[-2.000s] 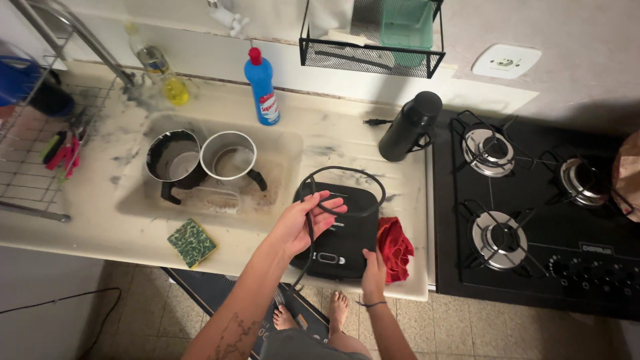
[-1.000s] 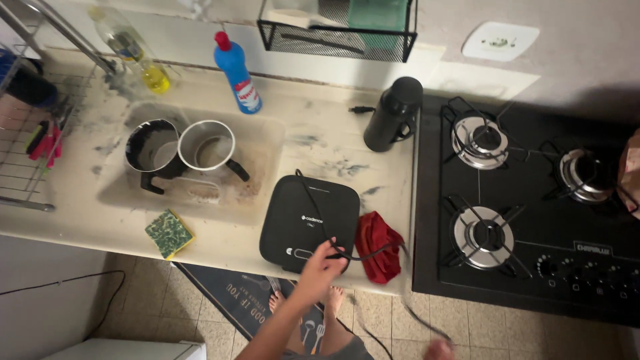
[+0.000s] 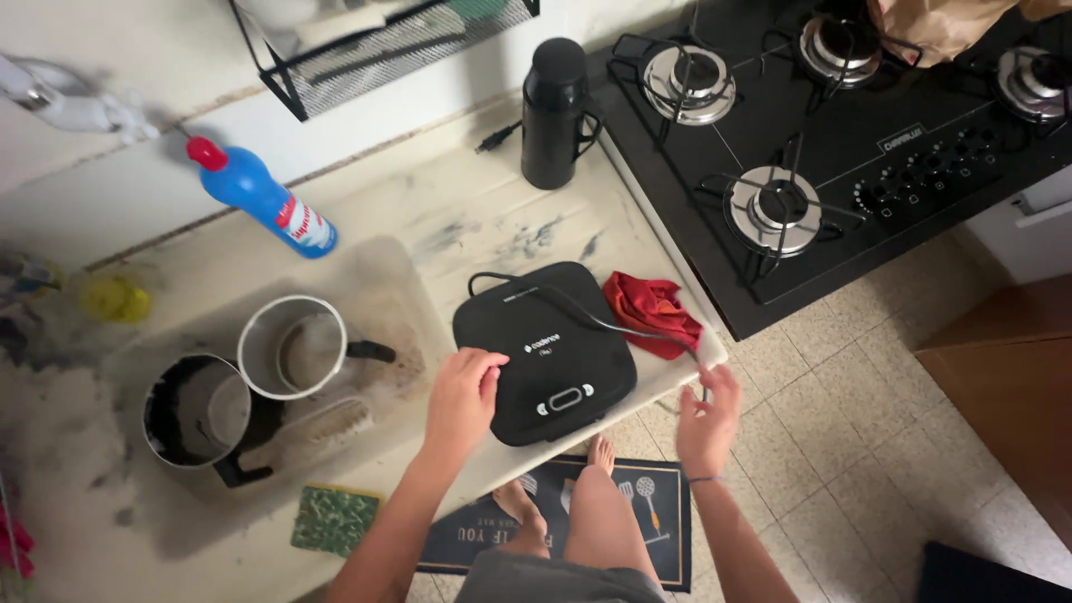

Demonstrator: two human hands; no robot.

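Note:
A black sandwich maker (image 3: 548, 360) lies closed on the counter beside the sink, near the front edge. Its black power cord (image 3: 590, 316) loops from the back, crosses the lid and passes over a crumpled red cloth (image 3: 653, 314). At the counter's right front corner, my right hand (image 3: 710, 419) has the cord at its fingers, beyond the edge. My left hand (image 3: 469, 394) rests at the appliance's left side, fingers curled, touching its edge and holding nothing else that I can see.
The sink (image 3: 394, 260) at left holds two pots (image 3: 293, 347) and a brush. A blue bottle (image 3: 268, 201) and a black thermos (image 3: 554, 113) stand behind. A green sponge (image 3: 335, 519) lies at the front edge; a gas cooktop (image 3: 825, 151) adjoins the counter at right.
My left hand has gone from the cord to the appliance's left side. The cord, earlier looped in the left hand, now stretches right over the red cloth to my right hand. The view has turned.

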